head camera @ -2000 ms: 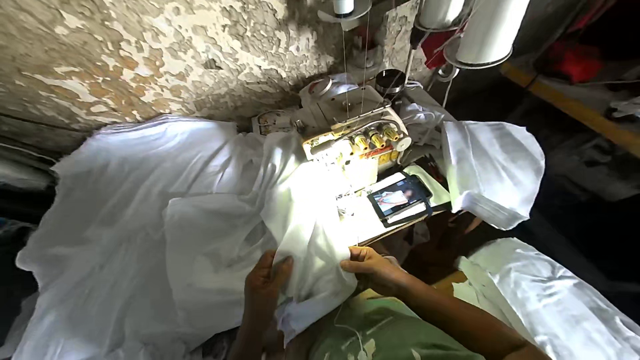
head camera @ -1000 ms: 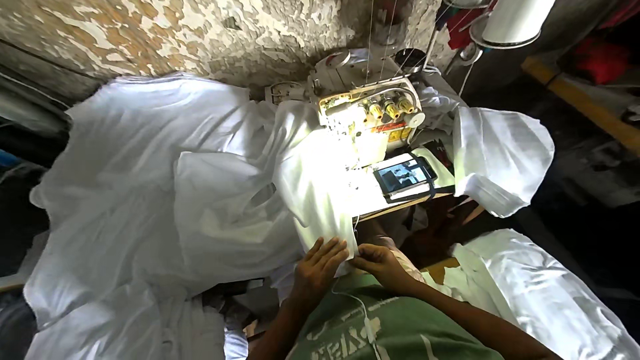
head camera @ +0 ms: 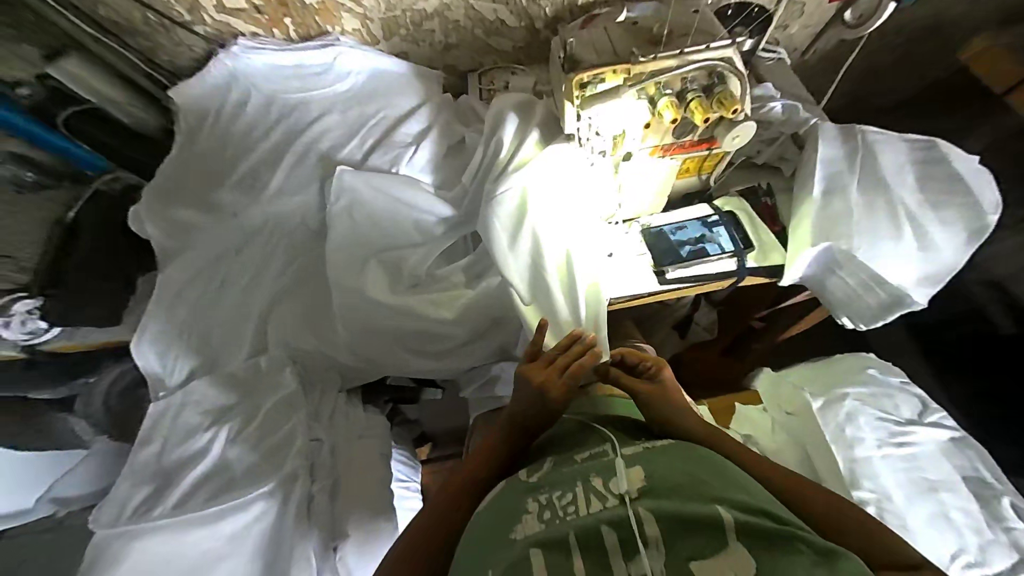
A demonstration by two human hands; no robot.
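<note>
White fabric (head camera: pixel 552 248) runs from the lit needle area of an overlock sewing machine (head camera: pixel 656 112) down to the table's front edge. My left hand (head camera: pixel 556 368) lies nearly flat on its lower end, fingers spread. Just right of it, my right hand (head camera: pixel 644 380) pinches the fabric's lower right corner between thumb and fingers. The presser foot and needle are lost in the lamp's glare. A large heap of white cloth (head camera: pixel 256 192) spreads to the left, joined or overlapping with the held piece; which one I cannot tell.
A phone (head camera: pixel 696 240) with a lit screen lies on the table right of the glare, a dark strap across it. White cloth (head camera: pixel 896 216) hangs at the right. More white fabric (head camera: pixel 904 448) is piled at the lower right. A peeling wall (head camera: pixel 448 32) stands behind.
Two seconds ago both hands gripped the fabric apart from each other; now they are close together at its lower end, the left one flattened. The view has shifted somewhat.
</note>
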